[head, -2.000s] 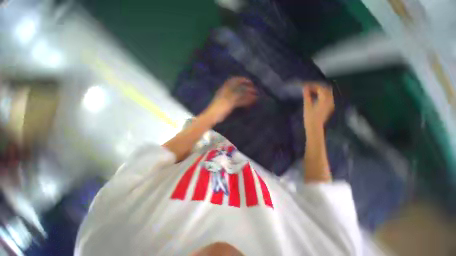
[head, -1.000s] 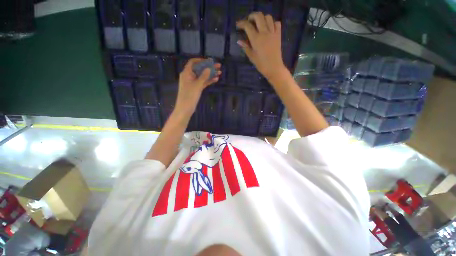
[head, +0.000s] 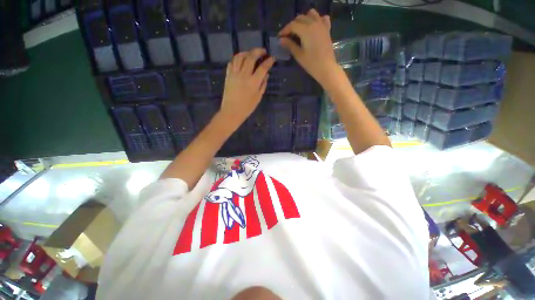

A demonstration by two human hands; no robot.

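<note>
A black tray (head: pixel 176 96) with rows of pockets holds dark blue-edged phone housings (head: pixel 152 123). In the upper row, several housings carry a grey-blue piece (head: pixel 189 48) at their near end. My right hand (head: pixel 310 44) is over the upper row, thumb and fingertips touching a grey-blue piece (head: pixel 280 49) in a housing. My left hand (head: pixel 245 81) is just left of that piece, palm down, its fingertips close to the piece's near edge. Whether either hand grips anything is hidden.
A clear blister tray (head: pixel 365 76) lies right of the black tray, beside a stack of filled blister trays (head: pixel 454 88). Black cables run behind. A cardboard box (head: pixel 82 234) and red stools (head: pixel 495 204) stand on the floor below.
The tray appears shifted left and slightly tilted. My left hand has turned palm down and moved up beside my right hand; the grey-blue piece it showed is no longer visible in it.
</note>
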